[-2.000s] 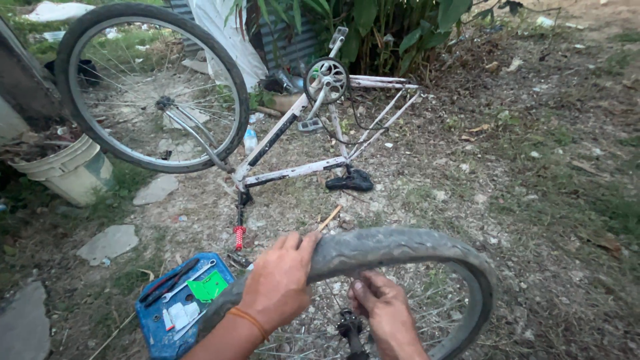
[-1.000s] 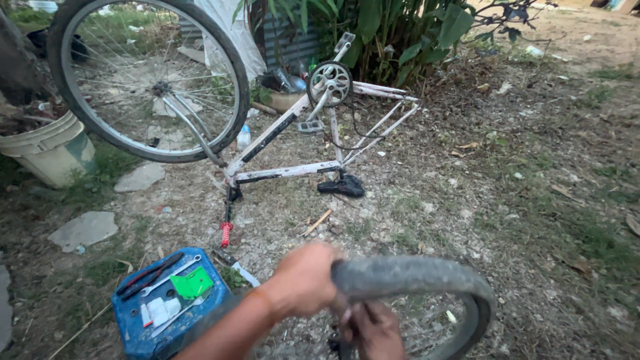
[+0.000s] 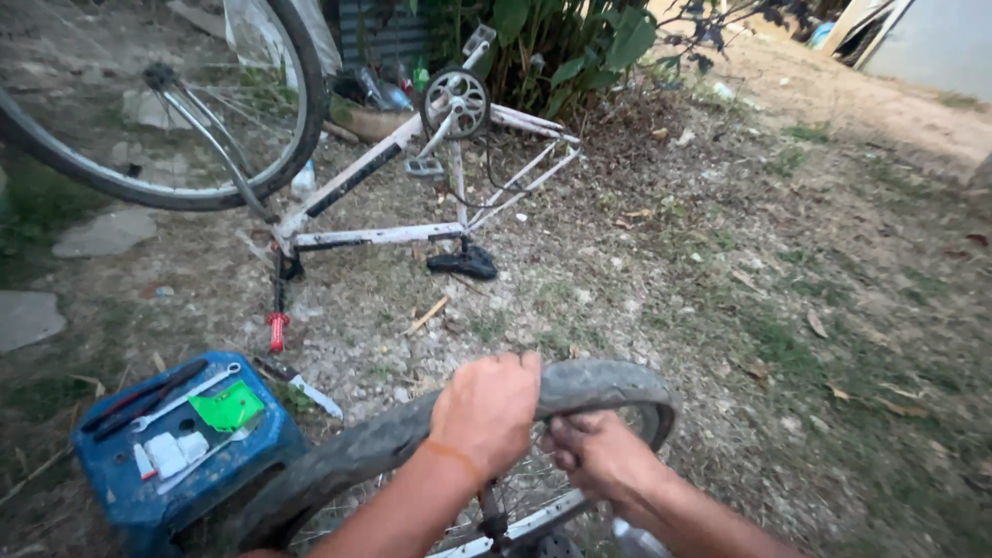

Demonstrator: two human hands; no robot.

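A loose bicycle wheel with a worn black tire (image 3: 604, 385) stands at the bottom centre, close to me. My left hand (image 3: 488, 407) is wrapped over the top of the tire, an orange band at its wrist. Just right of it, my right hand (image 3: 593, 453) has its fingers curled at the tire's inner side by the rim; whether they pinch anything is hidden. Below both hands show the hub (image 3: 494, 525) and spokes. Beyond, an upside-down bicycle frame (image 3: 387, 235) rests on its black saddle (image 3: 463, 263) and red handlebar grip (image 3: 277, 332), its other wheel (image 3: 306, 147) still fitted.
At the lower left, a blue plastic stool (image 3: 116, 484) carries a wrench (image 3: 186, 395), black-handled pliers (image 3: 143, 399), a green piece (image 3: 227, 405) and small white packets (image 3: 174, 452). A knife (image 3: 314, 394) lies beside it. Flat stones (image 3: 105, 232) and leafy plants (image 3: 589, 46) are farther off.
The view has shifted. The wheel and both hands have moved relative to each other, with my left hand now on top of the tire and my right under its inner edge.
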